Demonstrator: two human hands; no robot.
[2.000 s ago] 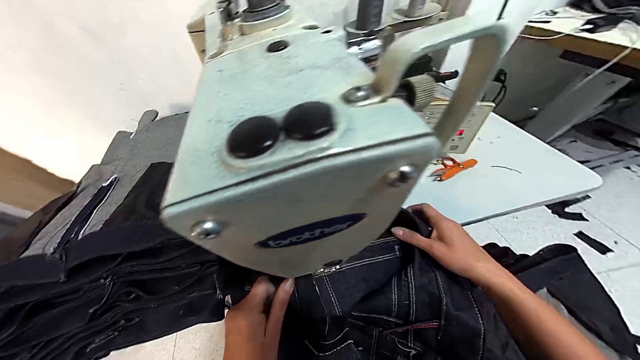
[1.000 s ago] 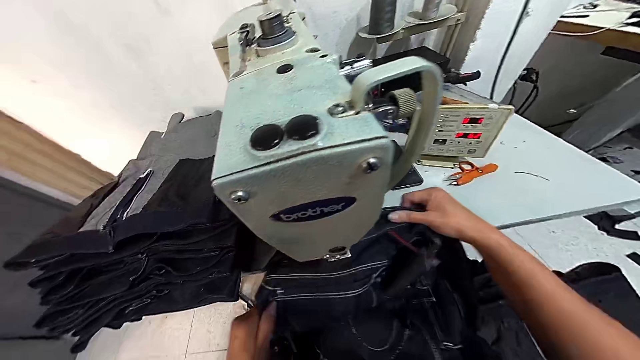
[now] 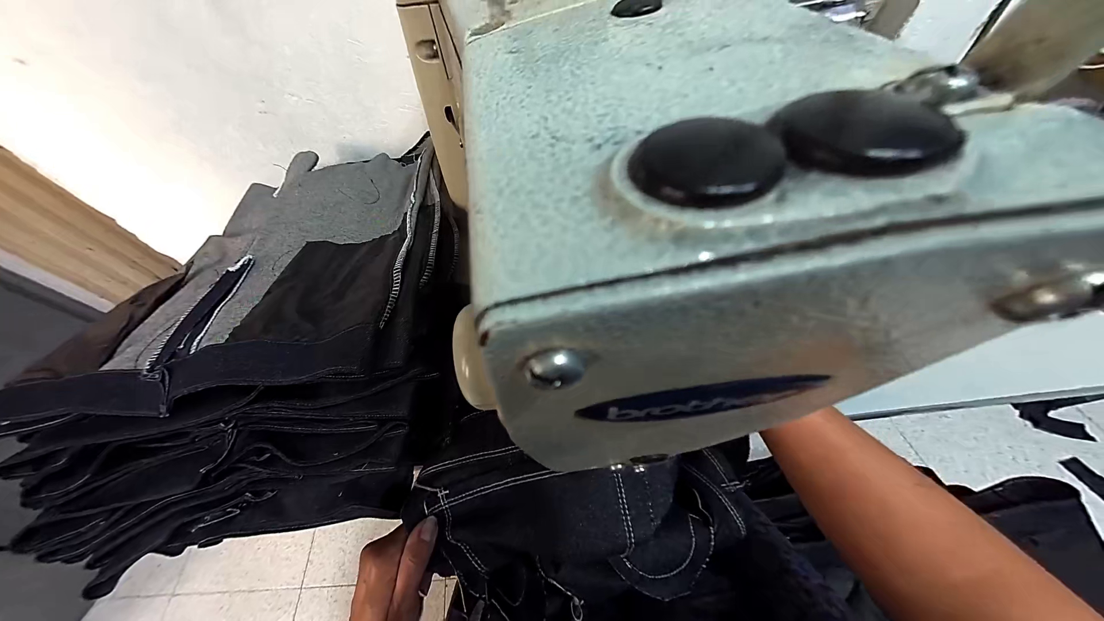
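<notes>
The pale green head of a Brother industrial sewing machine (image 3: 733, 285) fills the upper right of the view. Below it hang dark denim trousers (image 3: 595, 526) with pale double stitching, a curved fly seam and pocket seams. At the lower left edge of this garment, my left hand (image 3: 392, 569) pinches the denim between thumb and fingers. My right forearm reaches in from the lower right; the hand itself is hidden behind the machine head, so its grip does not show. The needle area is hidden too.
A thick stack of dark denim pieces (image 3: 216, 379), some with grey undersides up, lies left of the machine, beside a white wall (image 3: 216, 78). The white tabletop (image 3: 992, 366) shows at the right. Dark cloth (image 3: 1018, 526) and scraps (image 3: 1052, 418) lie lower right, over the tiled floor.
The view has moved much closer to the machine head. My right hand, seen on the denim at the machine's right a second ago, is now hidden behind the head.
</notes>
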